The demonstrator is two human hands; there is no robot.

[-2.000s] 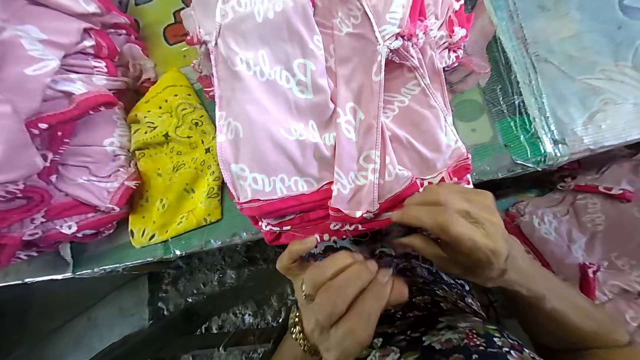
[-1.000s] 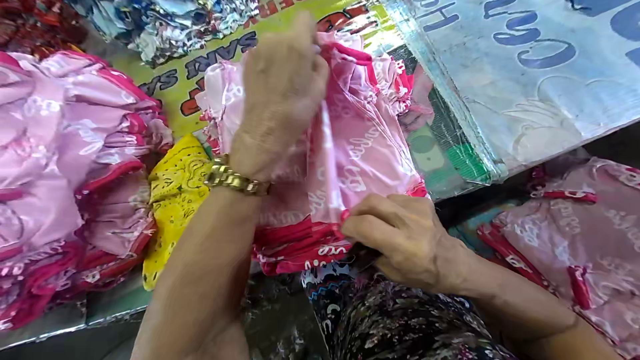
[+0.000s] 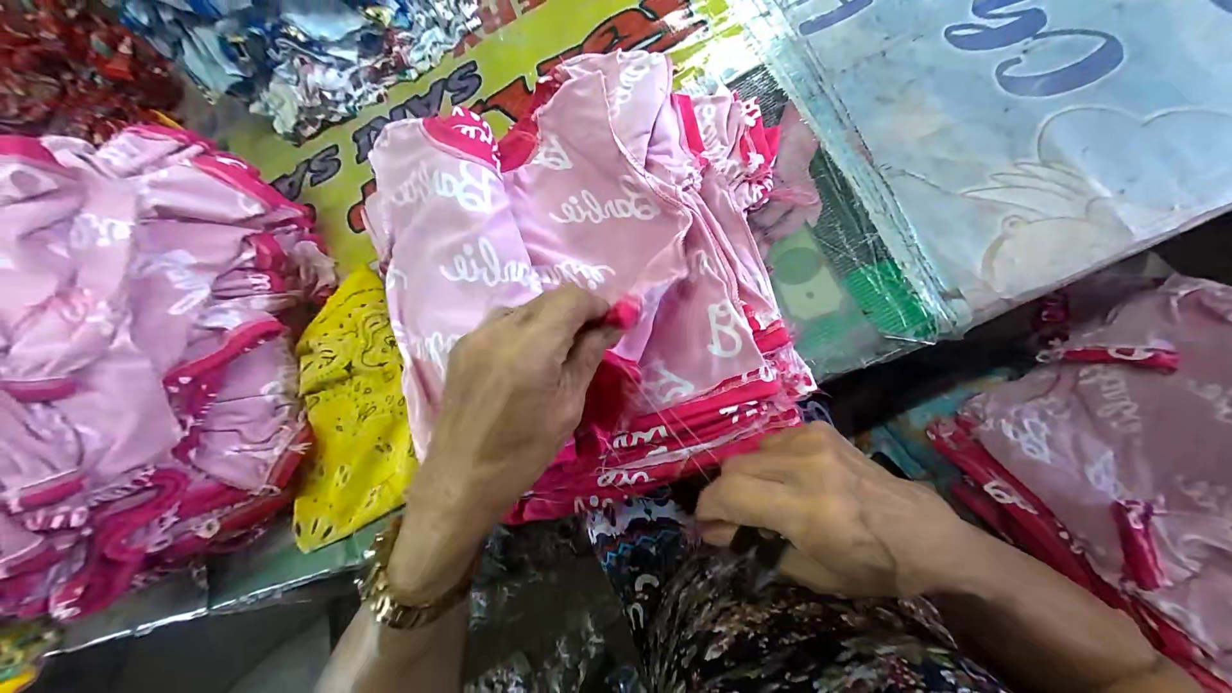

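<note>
A stack of pink printed garments (image 3: 597,221) with darker pink trim lies before me at the table's near edge. My left hand (image 3: 529,375), with a gold-coloured watch or bracelet at the wrist, pinches a garment's dark pink edge between thumb and fingers, over the middle of the stack. By the stack's lower right edge, my right hand (image 3: 808,500) is curled with the fingers bent in; a dark thing shows beneath them, too hidden to name. Thin pale threads run across the trim between the hands.
More pink garments (image 3: 125,318) are heaped at the left, beside a folded yellow patterned cloth (image 3: 356,414). Red and blue-white cloth piles (image 3: 327,58) lie at the back. Printed plastic sheeting (image 3: 1001,154) covers the table. Another pink garment pile (image 3: 1107,414) is at the lower right.
Two seconds ago both hands were together at the stack's lower edge. My left hand then reached to its far end and has since come back toward me; the top garment's layers have shifted.
</note>
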